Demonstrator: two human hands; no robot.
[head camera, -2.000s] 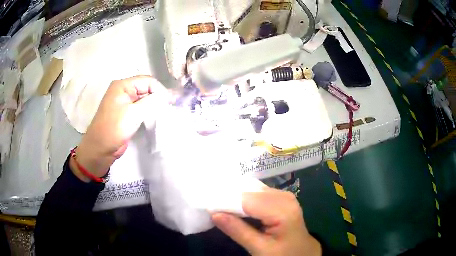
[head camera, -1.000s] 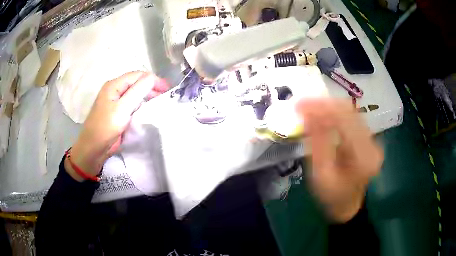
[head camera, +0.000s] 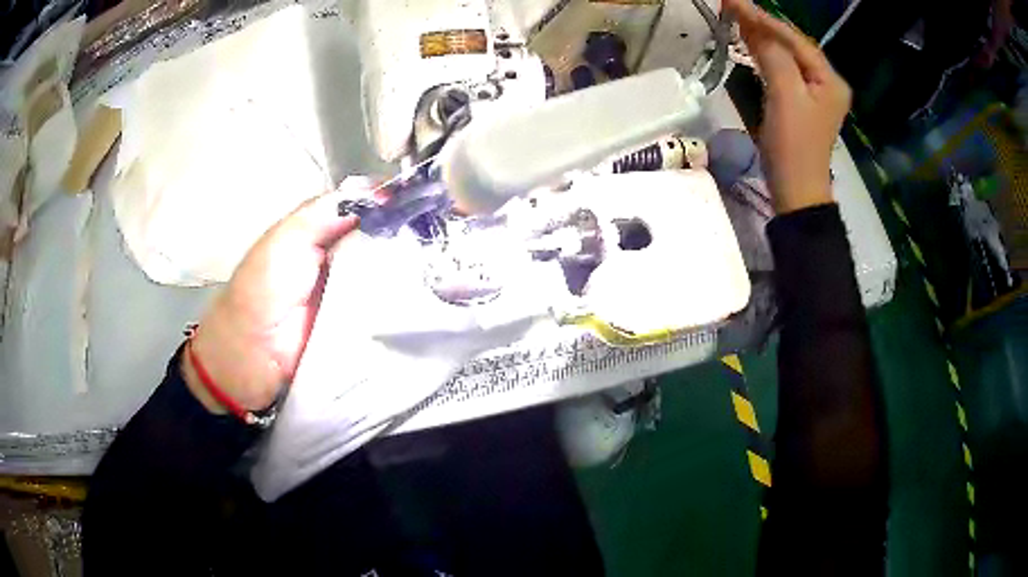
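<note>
A white fabric piece (head camera: 355, 366) lies at the left end of the machine bed (head camera: 688, 242) and drapes over the table's front edge. My left hand (head camera: 271, 299) grips its upper left part, fingertips close beside the dark presser foot area (head camera: 423, 214). The pale front guard (head camera: 575, 130) sits above and right of the foot. My right hand (head camera: 798, 96) is off the fabric, raised at the upper right beside the curved grey part of the machine (head camera: 716, 56). Its fingertips are near the frame's top edge, and whether they hold anything cannot be told.
A flat white fabric stack (head camera: 214, 147) lies left of the machine. Small cream parts (head camera: 51, 271) and a tan card (head camera: 92, 149) lie farther left. A spring (head camera: 640, 159) and grey knob (head camera: 733, 154) are right of the guard. Striped tape (head camera: 750, 440) marks the green floor.
My right hand let go of the fabric's lower edge and moved right, then up to the machine's upper right side. My left hand shifted slightly toward the foot with the fabric, which now hangs farther left.
</note>
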